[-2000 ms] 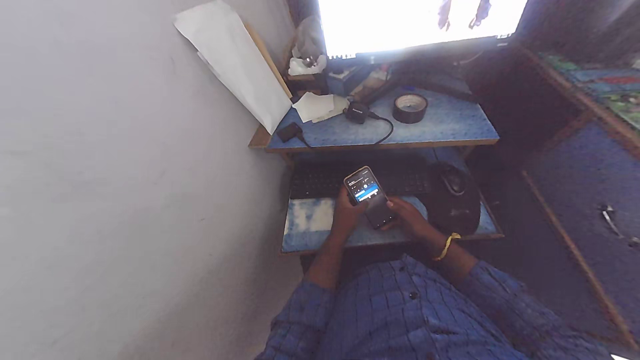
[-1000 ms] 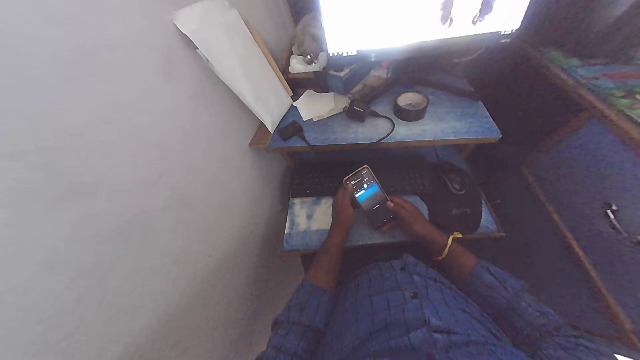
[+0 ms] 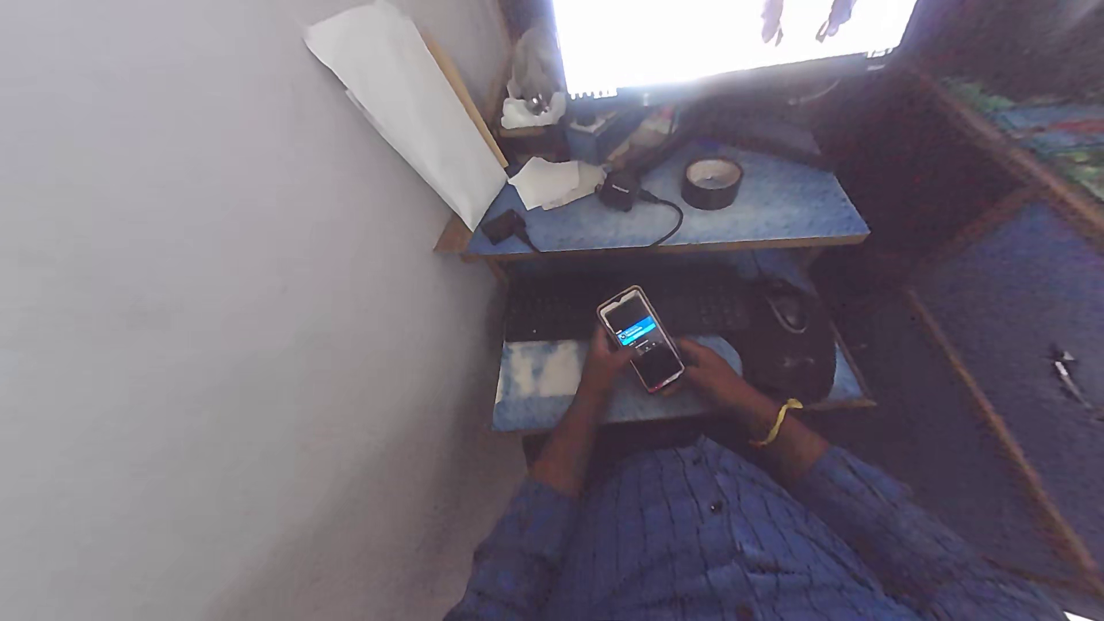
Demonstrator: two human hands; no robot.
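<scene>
A smartphone (image 3: 642,339) with a light-edged case is held tilted above the front of the keyboard tray (image 3: 539,412). My left hand (image 3: 606,362) grips its left side, the thumb over the lit screen. At its lower right edge, my right hand (image 3: 703,373) supports it; a yellow band (image 3: 779,423) circles that wrist. Behind the phone lies a black keyboard (image 3: 552,310), partly hidden by it. A dark mouse (image 3: 787,306) rests on a black mouse pad (image 3: 789,366) to the right.
On the blue desk shelf (image 3: 776,216) are a roll of tape (image 3: 711,183), black adapters with cables (image 3: 619,190) and scraps of paper (image 3: 552,183). A bright monitor (image 3: 733,39) stands behind. A white sheet (image 3: 414,112) leans on the left wall; a blue cabinet (image 3: 1018,319) flanks the right.
The picture on the phone's screen has changed, and my left thumb now reaches over the screen. Both hands stay in about the same place with the phone.
</scene>
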